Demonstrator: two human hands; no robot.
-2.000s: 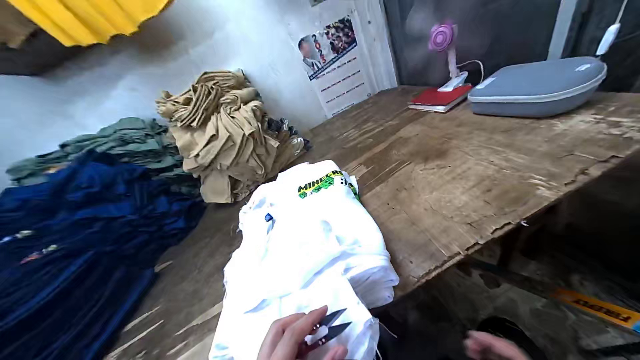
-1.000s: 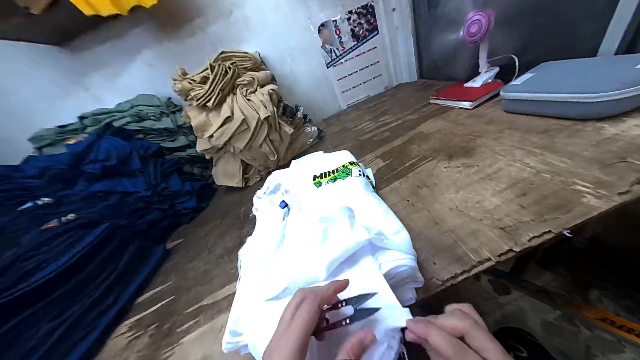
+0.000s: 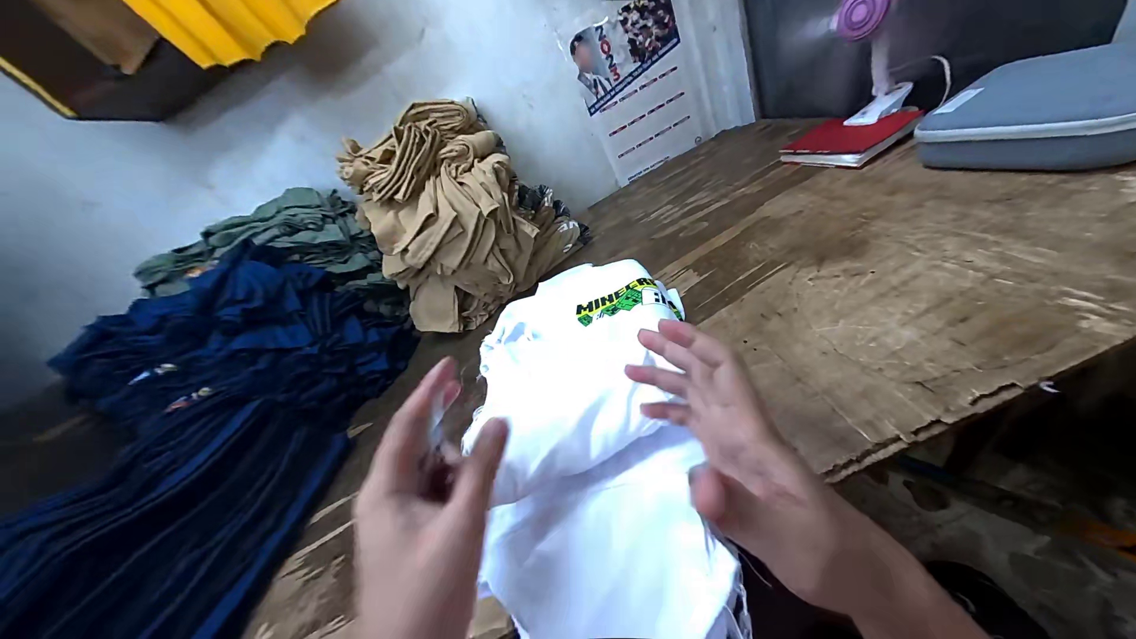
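White garments with a green and black print are stacked on the wooden table. To their left is my left hand, blurred, with its thumb and fingers raised around what looks like a small pair of thread snips; most of the tool is hidden in the palm. Over the right side of the white stack hovers my right hand, fingers spread, holding nothing. Loose threads hang from the lower right edge of the cloth.
Tan garments are heaped behind, with green and navy garments at left. Along the back of the wooden table are a red book, a pink fan and a grey case. The table's front edge is ragged.
Both hands have lifted from the near end of the white cloth and moved apart. My right hand has let go of the cloth edge and opened. The snips' blades no longer point right.
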